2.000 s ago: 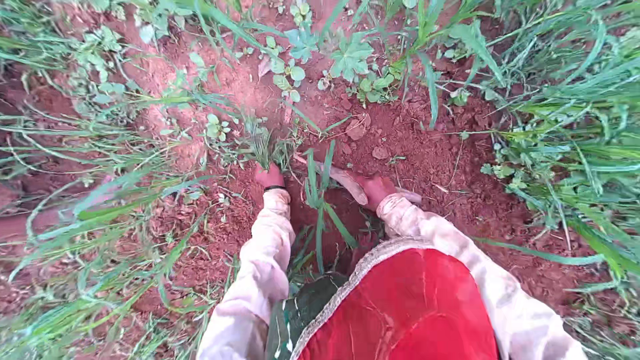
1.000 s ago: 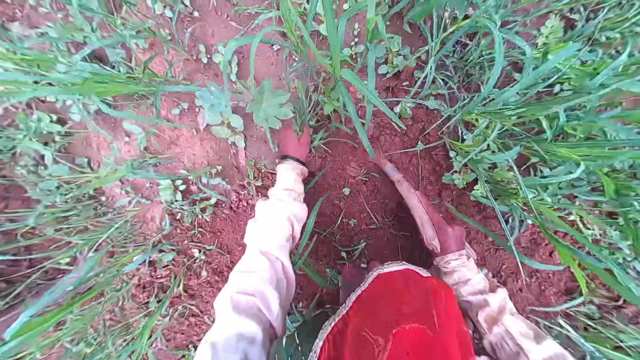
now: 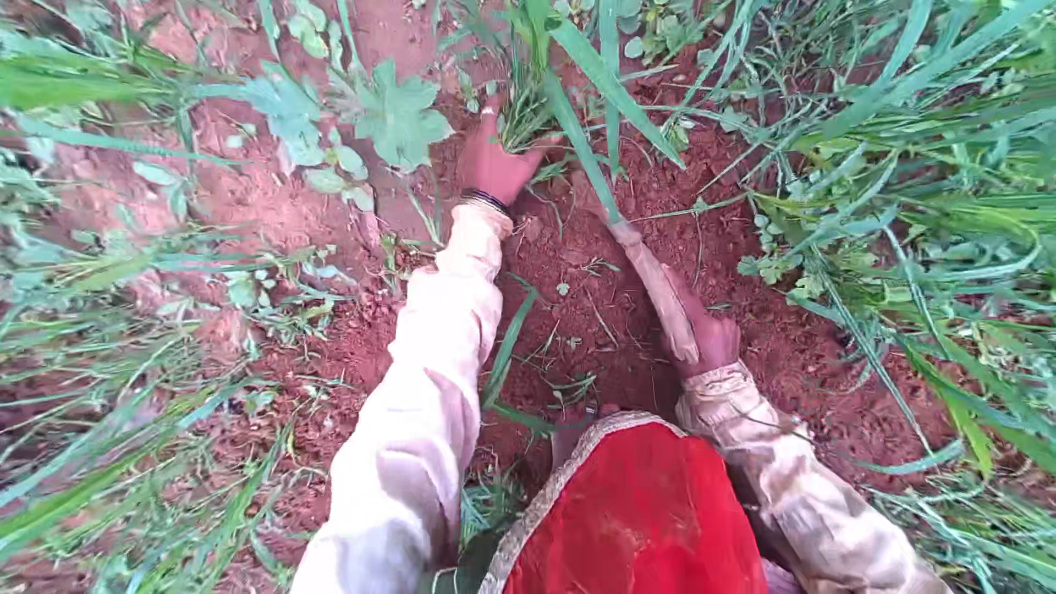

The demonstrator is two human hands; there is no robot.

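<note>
My left hand [image 3: 497, 165], a dark bangle at its wrist, reaches to the upper middle with thumb and fingers around a tuft of thin grass [image 3: 521, 115] at the soil. In my right hand [image 3: 711, 337] is the wooden handle [image 3: 656, 289] of a hand tool, held low on the right. The handle slants up and left toward the tuft; its far end lies on the red soil behind a long grass blade [image 3: 582, 148], and the tool's head cannot be made out. Loosened red soil [image 3: 577, 305] with small weeds lies between my hands.
Dense tall grass [image 3: 932, 165] stands on the right, and more grass [image 3: 124, 462] on the left. A broad lobed leaf [image 3: 400, 115] is just left of my left hand. Red cloth [image 3: 635, 520] hangs at the bottom middle, near a foot.
The view has shifted. My hands are farther apart than two seconds ago, my left hand farther forward at a grass tuft. The tool handle stays in my right hand.
</note>
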